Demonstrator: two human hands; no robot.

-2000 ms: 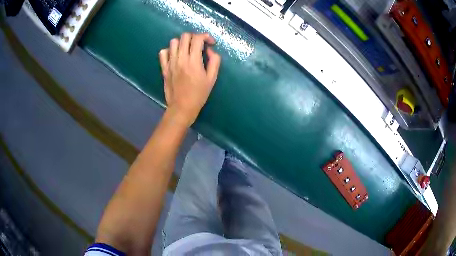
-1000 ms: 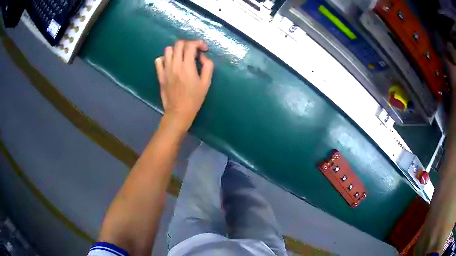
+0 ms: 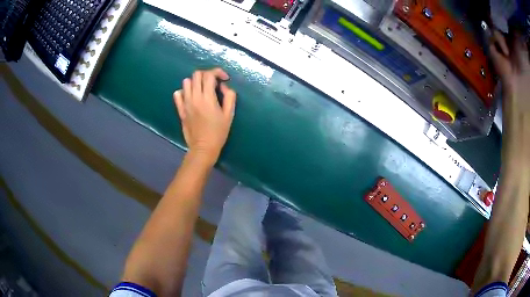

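Note:
My left hand (image 3: 204, 110) rests on the green mat, palm down, fingers curled and thumb apart. A dark patch shows between thumb and forefinger; I cannot tell whether it is a thing or shadow. My right hand (image 3: 511, 57) is at the top right, beside the machine's dark tooling (image 3: 504, 13); its fingertips are dim and any hold is unclear. A red-brown carrier fixture (image 3: 444, 43) with metal spots lies on the machine, just left of my right hand. Another carrier fixture (image 3: 395, 209) lies loose on the mat, untouched.
The control panel (image 3: 375, 43) and yellow-based emergency stop (image 3: 443, 109) are on the machine front. A white rail (image 3: 343, 87) runs along the mat, with a red button (image 3: 488, 198) at its right end. Black trays (image 3: 65, 35) are at left. Stacked carriers (image 3: 472, 258) are partly behind my right forearm.
The view has shifted, bringing more of the machine and my right forearm and hand into the picture. My left hand keeps its curled pose on the mat. The loose carrier stays on the mat.

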